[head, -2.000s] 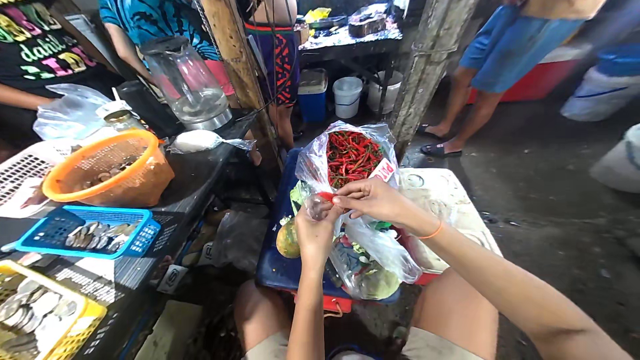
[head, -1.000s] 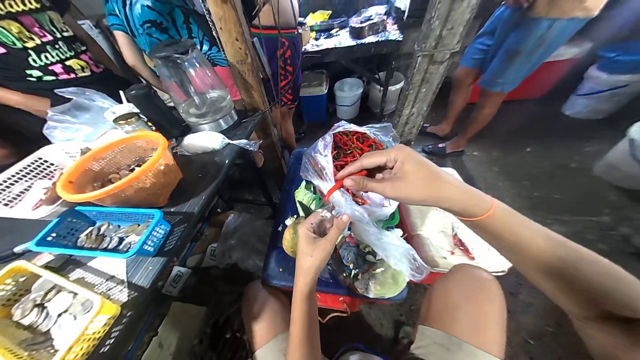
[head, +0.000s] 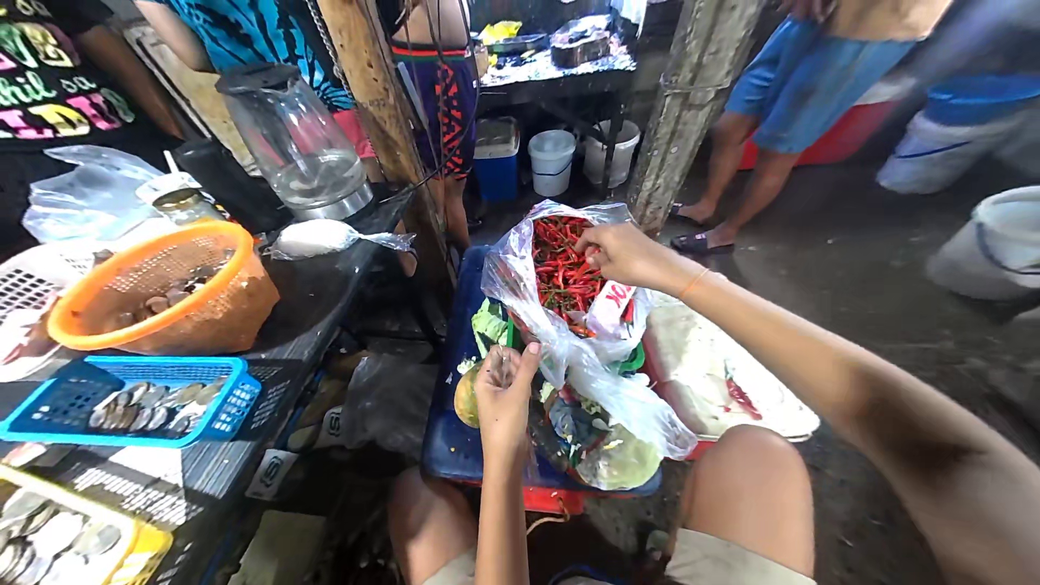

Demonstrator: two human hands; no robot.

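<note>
A heap of red chili peppers (head: 569,272) fills an opened clear plastic bag (head: 520,276), which rests on the blue lid of a cooler (head: 447,431). My right hand (head: 621,252) reaches into the bag with bent fingers on the chilies; whether it grips one is hidden. Near the bag's lower left side, my left hand (head: 505,382) is curled around something small and clear, perhaps a little plastic bag. A card with writing (head: 611,305) stands among the chilies. Below the bag lie a bundle of vegetables in plastic (head: 621,459) and a yellowish round fruit or vegetable (head: 467,396).
A whitish lid (head: 707,357) with a few chilies on it is at right. The left table holds orange (head: 154,325), blue (head: 236,398) and yellow (head: 146,544) baskets with coins, plus a clear pitcher (head: 317,162). Wooden posts (head: 682,106), buckets (head: 552,158) and several people stand beyond.
My right hand has moved from beside my left hand, where it held a red chili, forward to the chilies in the bag. My left hand stays below the bag.
</note>
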